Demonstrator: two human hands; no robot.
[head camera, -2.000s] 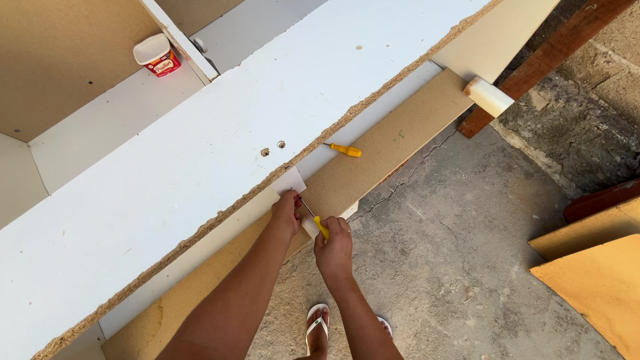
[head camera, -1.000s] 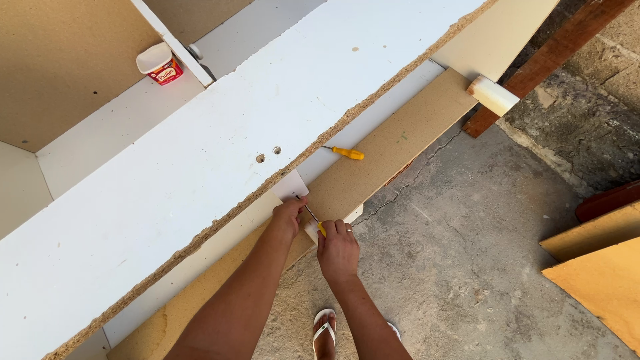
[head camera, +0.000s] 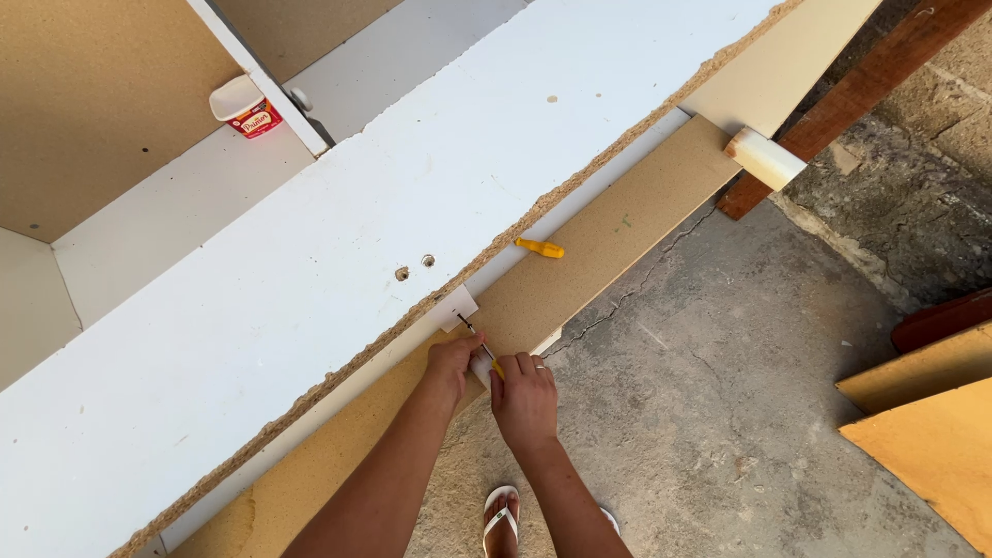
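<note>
My right hand grips the yellow handle of a screwdriver, its shaft pointing up and left. At the shaft's far end a dark screw meets a small white piece beneath the rough edge of a white chipboard panel. My left hand is beside the shaft with its fingertips on it or very near it; its grip is partly hidden. A second yellow-handled screwdriver lies across a brown fibreboard strip, its tip under the panel's edge. Two holes show in the white panel.
A red and white plastic tub stands inside the cabinet, beside a divider. A whitish block sits at the strip's far end near a reddish wooden beam. Yellowish boards are at right on the cracked concrete floor.
The left fingers have drawn back from the white piece, and the dark screw at the shaft's end now shows. The right hand still holds the screwdriver.
</note>
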